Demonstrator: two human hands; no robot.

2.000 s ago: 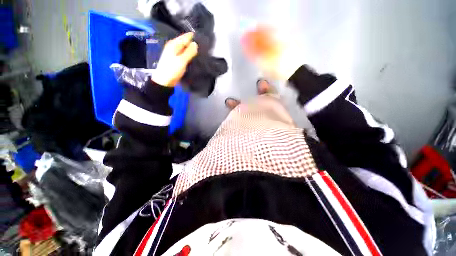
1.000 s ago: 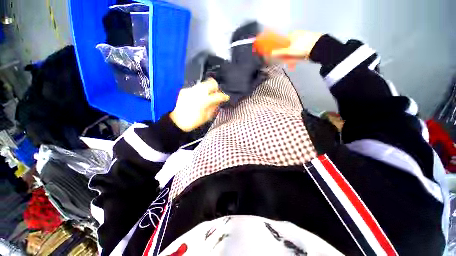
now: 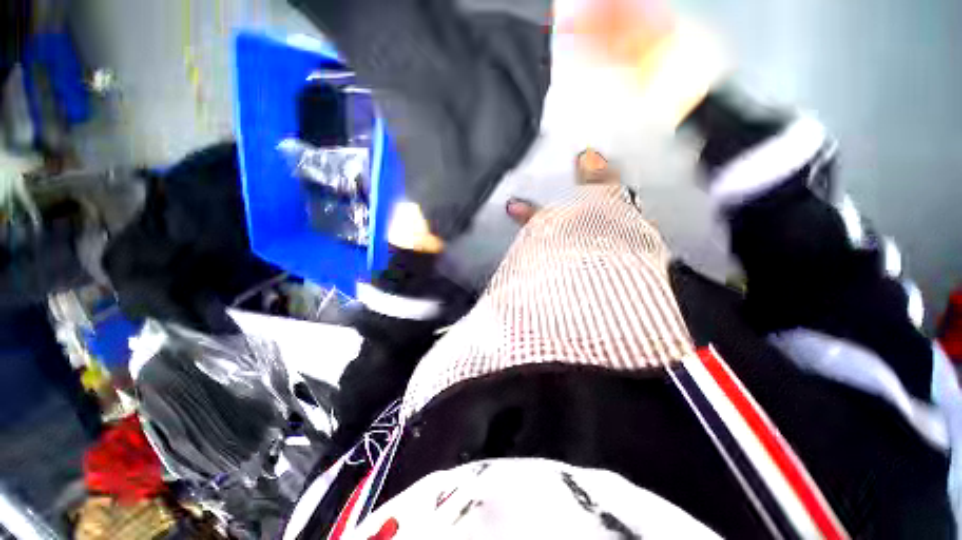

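Observation:
A dark grey garment (image 3: 454,100), probably trousers, hangs spread out at the top centre, in front of and above my lap. My left hand (image 3: 411,227) is at its lower edge and holds it; most of the fingers are hidden by the cloth. My right hand (image 3: 665,58) is at the top right, strongly blurred and overexposed, apart from the garment. A red-orange thing (image 3: 617,26) shows in the right fist, probably the handle of trimming scissors; its blade cannot be made out.
A blue plastic tote (image 3: 253,158) stands on the left with bagged pieces (image 3: 338,190) in it. A dark heap (image 3: 179,237) lies beside it. Bagged dark garments (image 3: 206,396), a red item (image 3: 124,461) and a tan stack (image 3: 121,519) are at lower left.
The grey garment, bunched over my lap before, is now spread larger at the top. My right hand has moved up and right, away from it. The view has shifted slightly.

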